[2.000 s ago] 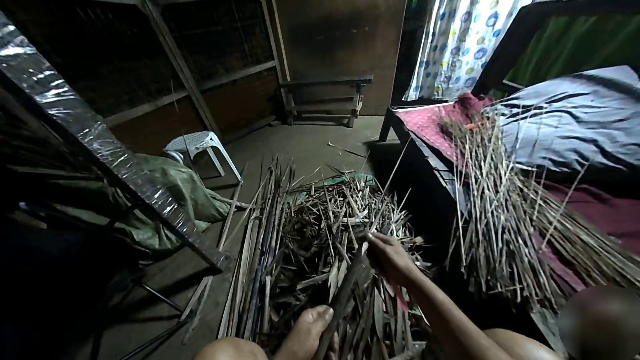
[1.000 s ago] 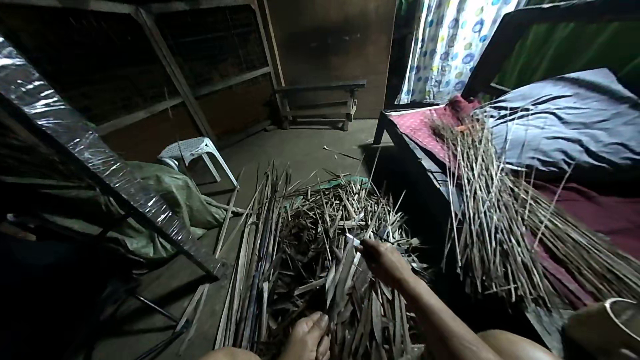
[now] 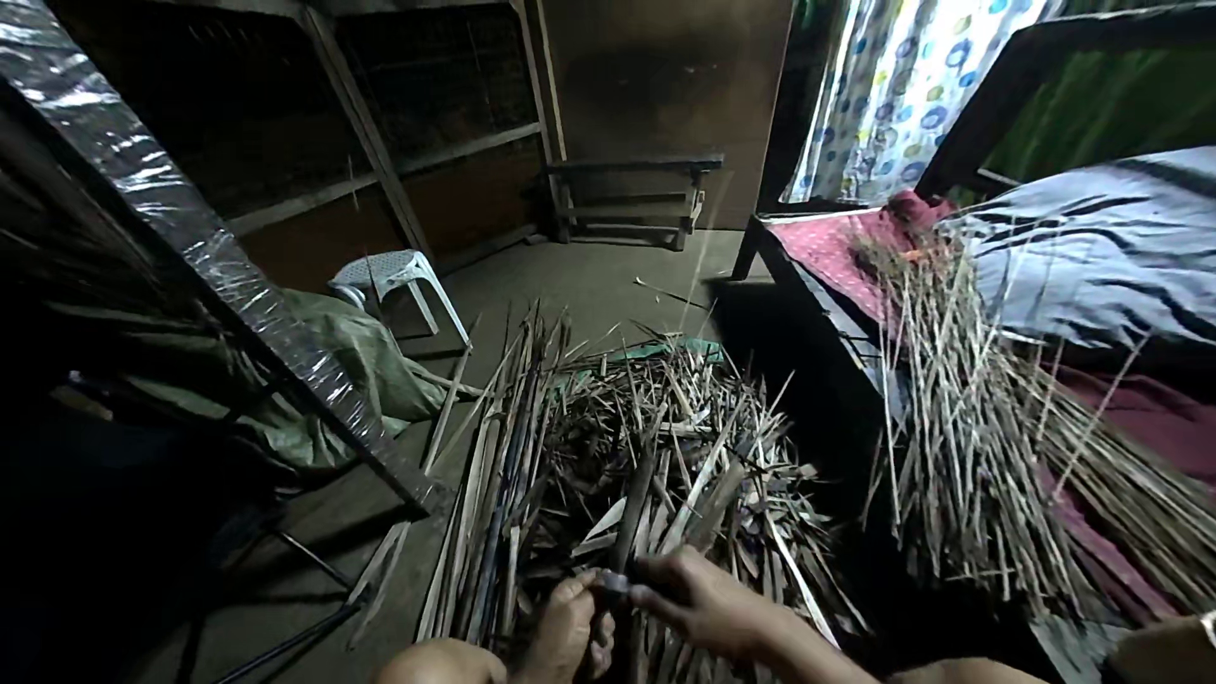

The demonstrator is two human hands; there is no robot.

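Observation:
My left hand (image 3: 568, 622) is low in the middle of the view, its fingers curled around the lower end of a dark, flat plant strip (image 3: 634, 508). My right hand (image 3: 708, 603) is close beside it, gripping a small grey blade-like tool (image 3: 614, 581) whose end lies against the strip near my left thumb. The tool's handle is hidden in the fingers. Under and beyond both hands spreads a heap of split, dry plant pieces (image 3: 684, 408), with long strips (image 3: 489, 484) lying lengthwise at its left side.
Bundled thin sticks (image 3: 978, 437) lie on a bed frame (image 3: 826, 290) at right, beside grey cloth (image 3: 1092, 247). A white plastic stool (image 3: 385, 271) and green sheeting (image 3: 332, 380) are at left, near a plastic-wrapped beam (image 3: 204, 247). A wooden bench (image 3: 632, 166) stands against the far wall.
My right hand was farther up the heap one second ago; it has come down toward me, next to my left hand. The tool now rests near the left thumb.

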